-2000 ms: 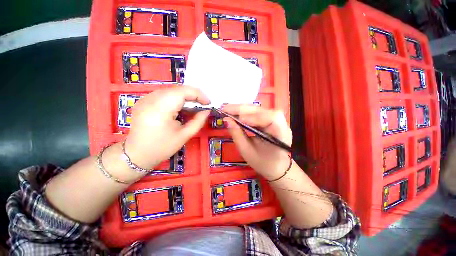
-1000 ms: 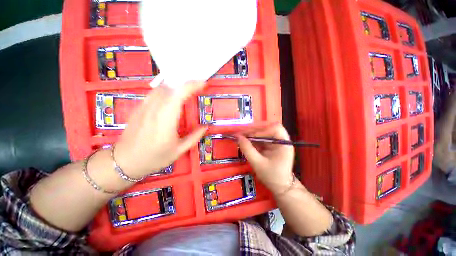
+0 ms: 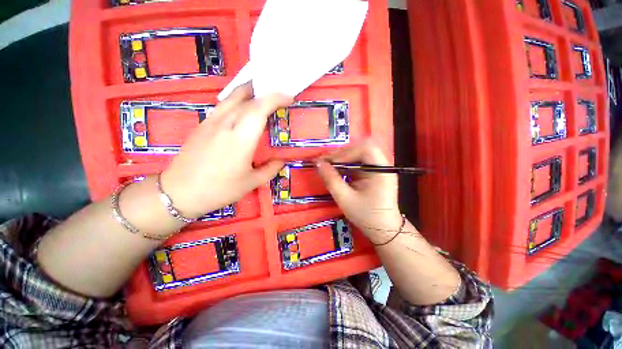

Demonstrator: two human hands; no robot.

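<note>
My left hand (image 3: 221,146) holds a white release liner (image 3: 303,44) between its fingers, over the upper middle of the red foam tray (image 3: 85,75). Its thumb reaches the near-middle frame's left end. My right hand (image 3: 365,187) holds dark tweezers (image 3: 389,168), their tip at the upper edge of a phone-like frame (image 3: 300,184) in the right column. My right fingers cover that frame's right end. Another frame (image 3: 310,124) lies in the pocket above, with yellow pads at its left end. Whether a small piece is at the tweezer tip I cannot tell.
A stack of red trays (image 3: 450,136) stands at the right, its top tray filled with frames. A dark green belt (image 3: 41,143) with a pale edge rail lies at the left. More frames (image 3: 194,262) sit in the working tray's pockets.
The liner left the spot between both hands and is now held up by my left hand. The tweezers moved from the liner to the frame. The view has shifted.
</note>
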